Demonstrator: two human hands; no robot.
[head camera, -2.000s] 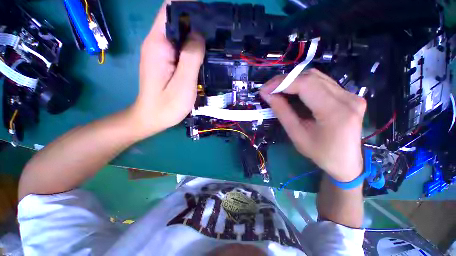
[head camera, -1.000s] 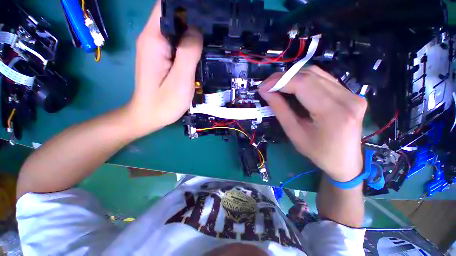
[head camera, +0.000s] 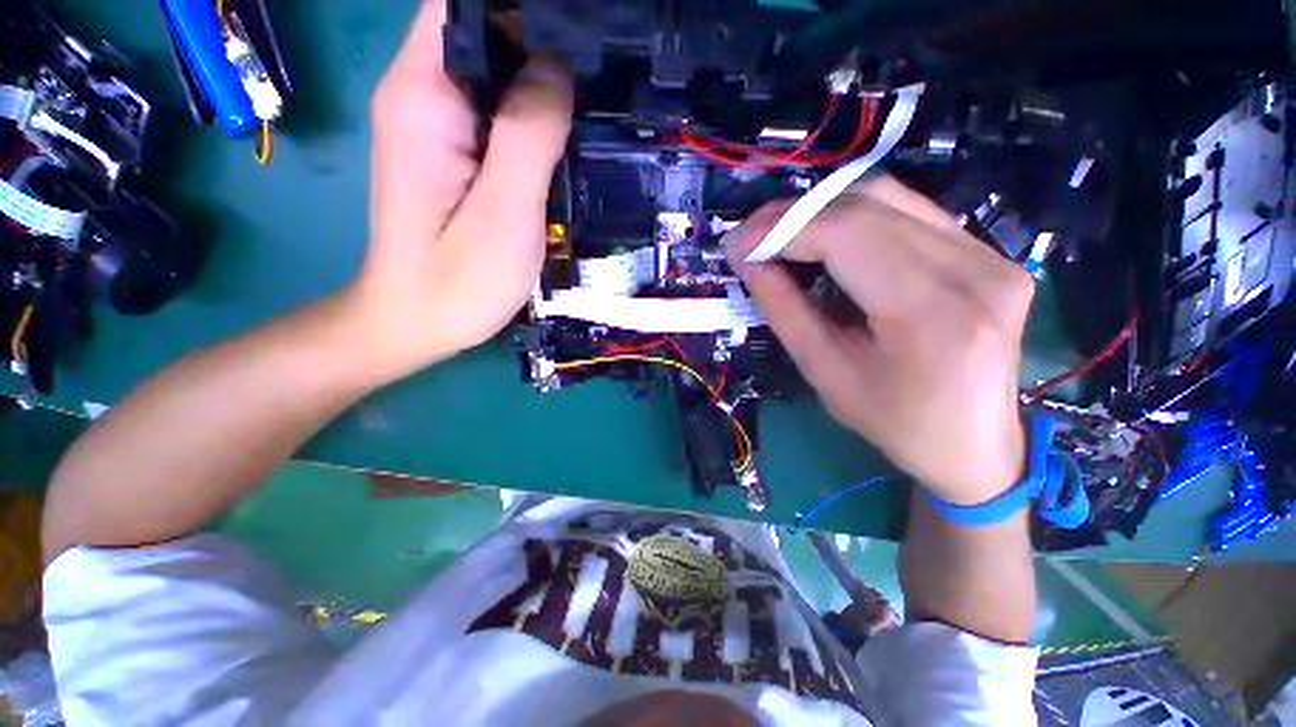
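The outer housing (head camera: 640, 43), a large black body, lies across the top of the view. My left hand (head camera: 462, 213) grips its left end, with the thumb on the near side. Below it sits the black chassis module (head camera: 611, 199) with white strips and red and yellow wires (head camera: 647, 359) along its lower edge. My right hand (head camera: 895, 313) pinches the lower end of a white flat ribbon cable (head camera: 841, 178) between thumb and forefinger, over the module's middle. The cable's upper end meets the housing near red wires (head camera: 768, 156). My fingertips hide the cable's tip.
A similar black unit (head camera: 85, 185) lies at the far left. A blue cylinder (head camera: 213, 71) with wires lies at the upper left. An open black frame (head camera: 1229, 227) with silvery inside stands at the right, near blue parts (head camera: 1237, 455). A blue wristband (head camera: 995, 500) circles my right wrist.
My left hand and the housing have shifted slightly left and up in the view. My right hand stays over the module, still pinching the ribbon cable.
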